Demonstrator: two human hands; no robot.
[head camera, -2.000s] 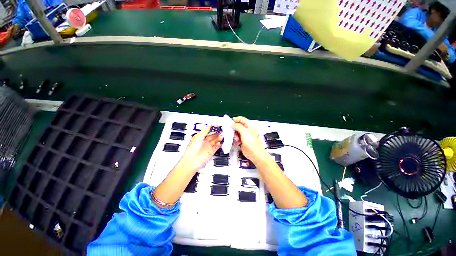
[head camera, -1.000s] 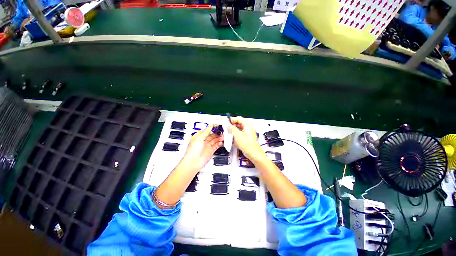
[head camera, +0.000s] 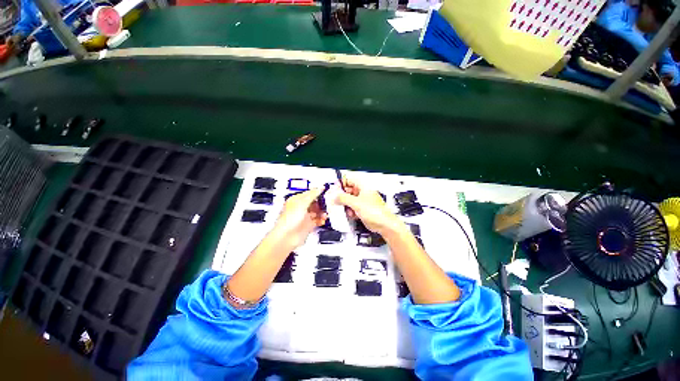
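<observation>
My left hand (head camera: 302, 211) holds a small dark unit (head camera: 323, 199) in its fingertips above the white tray (head camera: 313, 327). My right hand (head camera: 365, 207) grips a slim dark pen-like tool (head camera: 339, 177), its end pointing up beside the unit. The hands are close together; whether tool and unit touch is hidden. Several black modules (head camera: 327, 277) lie in rows on the tray, some partly hidden by my hands and forearms. A small black box (head camera: 408, 202) on a thin cable sits at the tray's upper right.
A black compartment tray (head camera: 123, 231) lies left. A small part (head camera: 300, 143) lies on the green belt (head camera: 417, 126). On the right are a metal can (head camera: 531, 216), a black fan (head camera: 614, 239) and a power strip (head camera: 546, 331). A yellow-edged sheet (head camera: 507, 45) hangs above.
The small part on the belt has moved right. The whitish piece earlier between my hands shows less, and the dark tool now stands up from my right fingers. My hands stay close together.
</observation>
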